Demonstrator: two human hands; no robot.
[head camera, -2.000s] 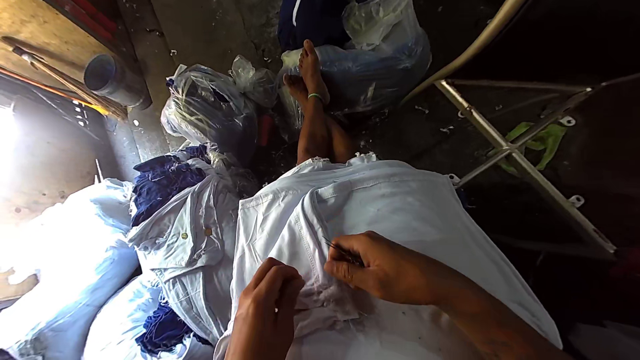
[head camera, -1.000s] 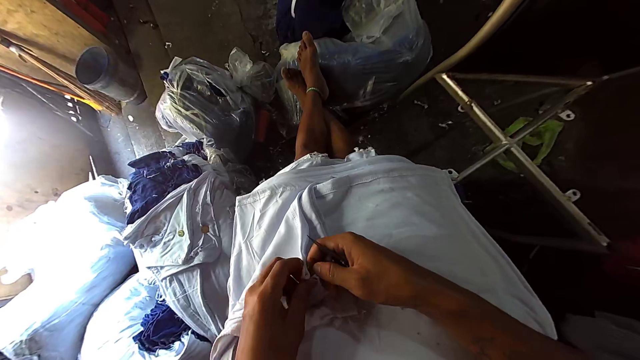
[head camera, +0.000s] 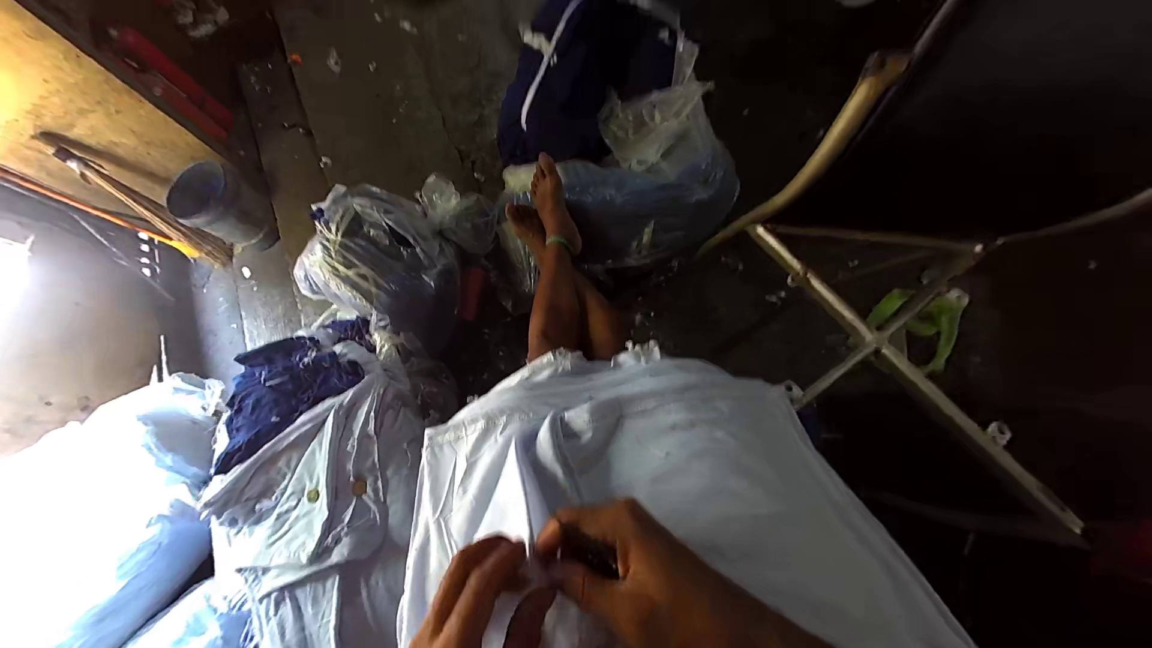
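White cloth (head camera: 684, 450), with a seam and a frayed top edge, lies spread over my lap. My left hand (head camera: 481, 589) pinches a fold of it at the bottom middle. My right hand (head camera: 621, 567) meets it there from the right, fingertips on the same fold. A small dark tool (head camera: 587, 551) sits in the fingers of my right hand; its kind cannot be told, as the fingers hide much of it. Both hands are slightly blurred.
Left of my lap lie a pale buttoned garment (head camera: 333, 513), dark blue cloth (head camera: 283, 387) and white bundles (head camera: 99, 531). Ahead are plastic bags (head camera: 387, 261), a larger filled bag (head camera: 648, 207) beside my feet (head camera: 549, 207) and a bucket (head camera: 216, 202). A metal frame (head camera: 873, 342) stands right.
My two hands have come together at the fold; two seconds ago a gap lay between them. The dark tool stays in my right hand.
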